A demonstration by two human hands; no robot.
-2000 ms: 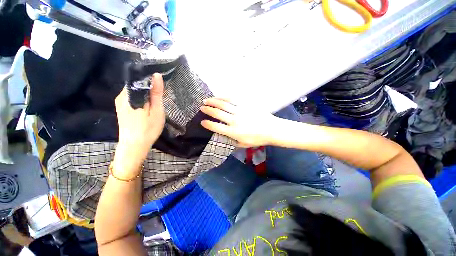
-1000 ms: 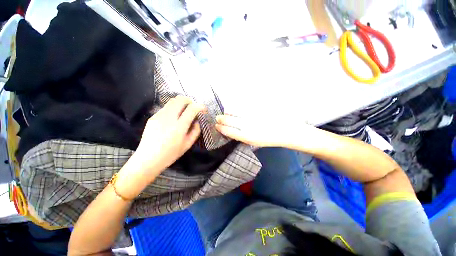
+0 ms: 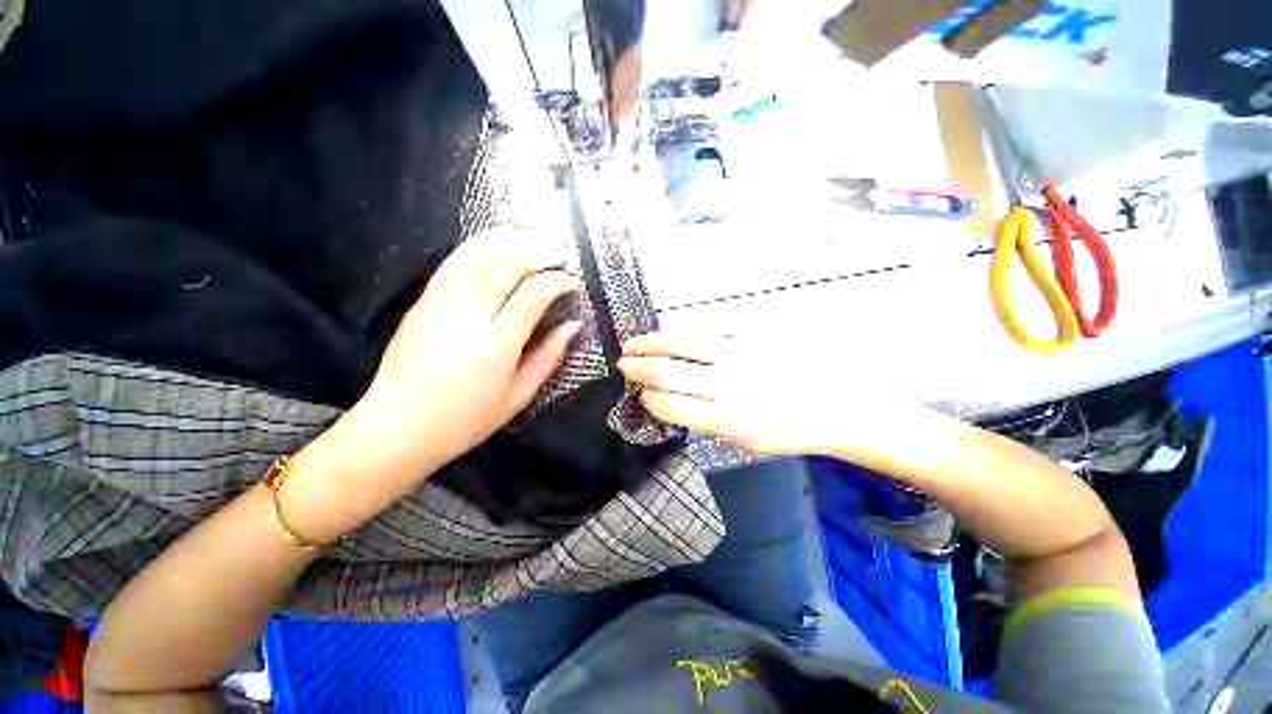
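Observation:
A finer grey tweed-like strip [image 3: 624, 258] with a dark line along it runs from under the sewing machine's presser foot area [image 3: 593, 133] towards the wearer. My left hand [image 3: 481, 335] lies on its left side, fingers bent onto the fabric. My right hand [image 3: 712, 391] has its fingertips on the strip's right edge near its front end. The black lining [image 3: 237, 181] spreads over the left. The plaid fabric [image 3: 182, 433] lies in folds below it and under my left forearm. The needle point is too glaring to make out.
Scissors with a yellow and a red handle [image 3: 1035, 296] lie on the white table [image 3: 837, 321] at the right. A slim purple-white tool [image 3: 921, 202] lies left of them. Cardboard pieces [image 3: 882, 25] are at the top. Blue bins [image 3: 1214, 460] with dark cloth stand below right.
The view has shifted, showing more table and machine. The strip, twisted at my left hand two seconds ago, now lies flatter and straighter under the foot area, with both hands beside its dark line.

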